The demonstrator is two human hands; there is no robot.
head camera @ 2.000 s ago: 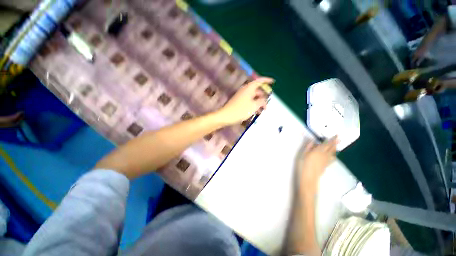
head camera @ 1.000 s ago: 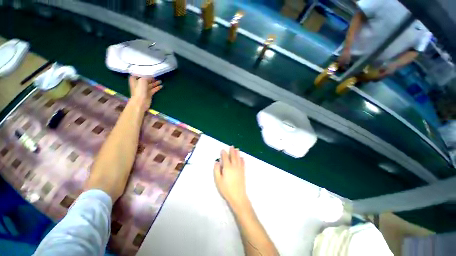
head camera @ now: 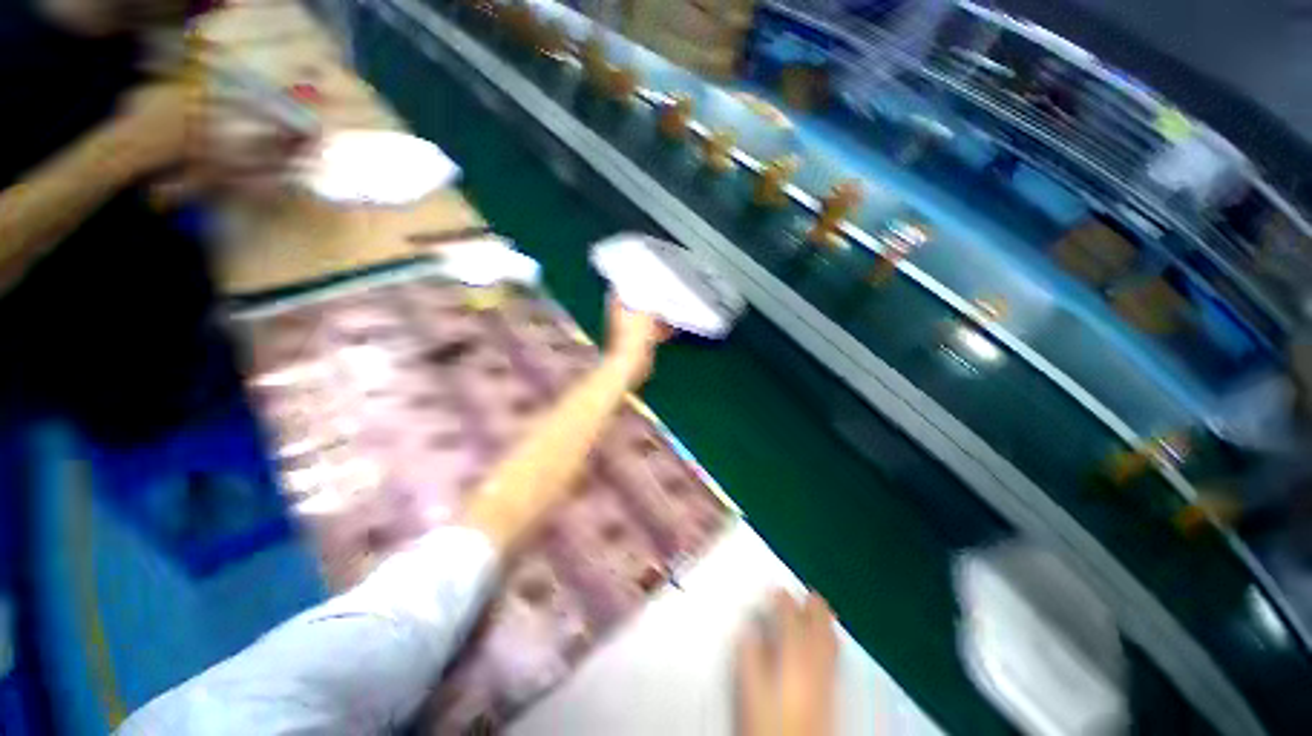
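A white many-sided cover (head camera: 673, 285) is over the green belt at upper middle. My left hand (head camera: 633, 345) reaches out and grips its near edge; the fingertips are partly hidden at the cover. My right hand (head camera: 789, 669) is blurred at the bottom edge, over the white worktop sheet (head camera: 648, 669), fingers stretched out, with nothing visible in it. A second white cover (head camera: 1043, 640) lies on the belt at lower right, blurred.
The glossy purple-brown printed sheet (head camera: 417, 388) lies under my left arm. Crumpled white tissue (head camera: 489, 263) is at its far end. Beyond, another white cover (head camera: 381, 167) lies by a neighbour's arm (head camera: 87, 173). Gold-coloured items (head camera: 835, 209) stand on the opposite line.
The view has swung left, showing the neighbour. My left hand has gone from reaching at the far cover to gripping its edge. My right hand now sits lower in the picture.
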